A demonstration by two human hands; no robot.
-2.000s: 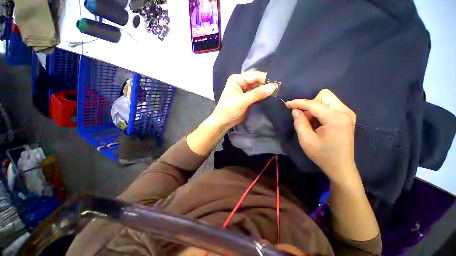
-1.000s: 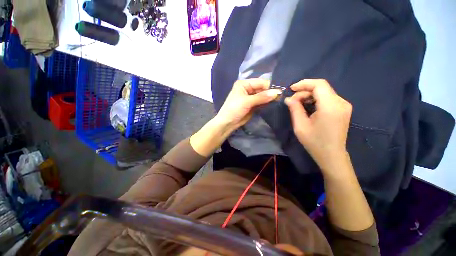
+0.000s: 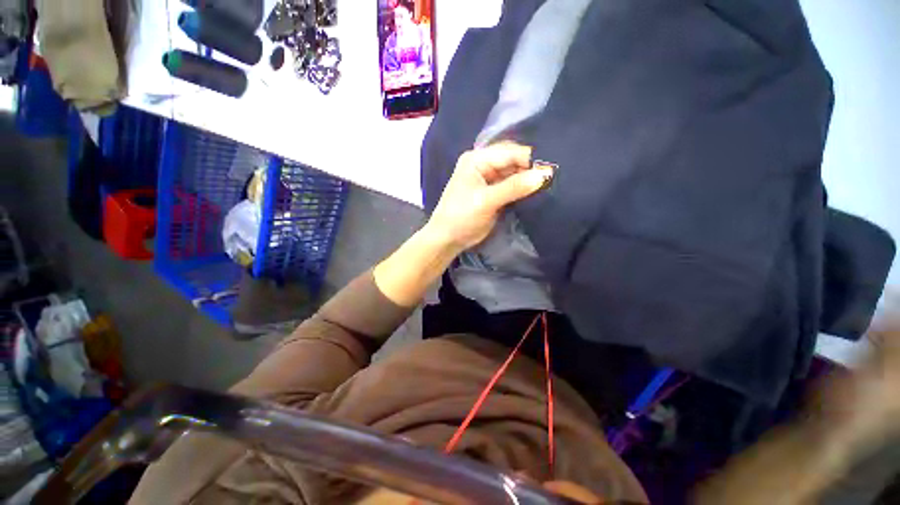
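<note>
The dark jacket (image 3: 681, 178) lies over the table edge and my lap, with its light-grey lining (image 3: 533, 79) showing along the left side. My left hand (image 3: 484, 192) pinches the jacket's front edge between thumb and fingers. A small shiny metal clasp (image 3: 546, 170) shows at its fingertips on that edge. My right hand (image 3: 839, 439) is a blurred shape at the lower right, cut off by the picture's edge; its fingers cannot be made out. No needle or thread can be made out.
A smartphone (image 3: 408, 59), a pile of loose metal clasps (image 3: 314, 44), thread cones (image 3: 205, 72) and a khaki folded cloth (image 3: 81, 49) lie on the white table (image 3: 326, 138). Blue baskets (image 3: 212, 163) stand on the floor at left. Red cord (image 3: 549, 395) hangs over my brown top.
My right hand has moved from beside the clasp out to the lower right and is blurred. My left hand still pinches the edge at nearly the same spot. The view has shifted slightly.
</note>
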